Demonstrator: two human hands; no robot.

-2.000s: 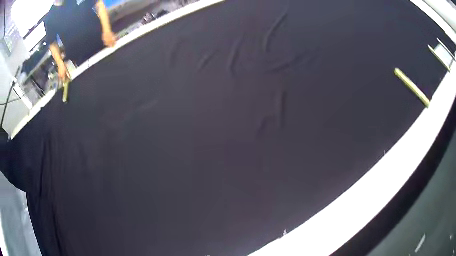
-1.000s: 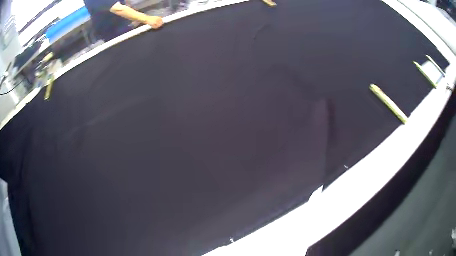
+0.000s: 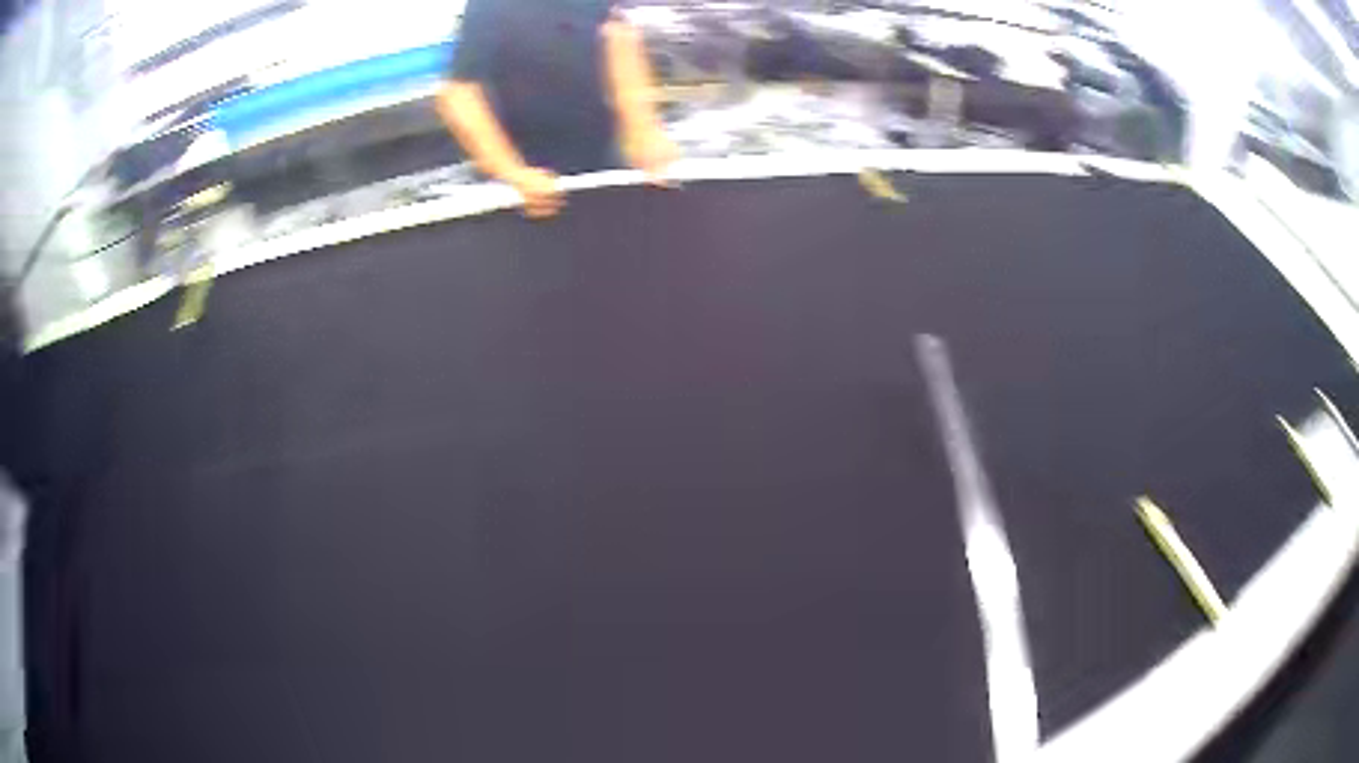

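Note:
Black fabric (image 3: 596,447) covers the table in front of me and lies nearly flat. A long pale strip (image 3: 976,522) runs over the fabric from the near edge towards the middle. It is narrow and grey at its far end and bright white nearer me; I cannot tell if it is a steel ruler or white material showing. A yellow bar (image 3: 1182,562) lies at the near right edge, another yellow bar (image 3: 882,185) at the far edge and one more (image 3: 194,297) at the far left. Neither of my hands is in view.
A person (image 3: 544,75) stands across the table, both hands at its pale far edge (image 3: 358,228). A small white sheet (image 3: 1326,444) lies by yellow bars at the right. White material (image 3: 1192,701) lines the near right edge. Blurred shelves and a blue roll (image 3: 328,97) are behind.
The view has swung, showing more of the far side. The soft folds seen earlier no longer show. The pale strip now shows on the fabric. The other person now has both hands at the far edge.

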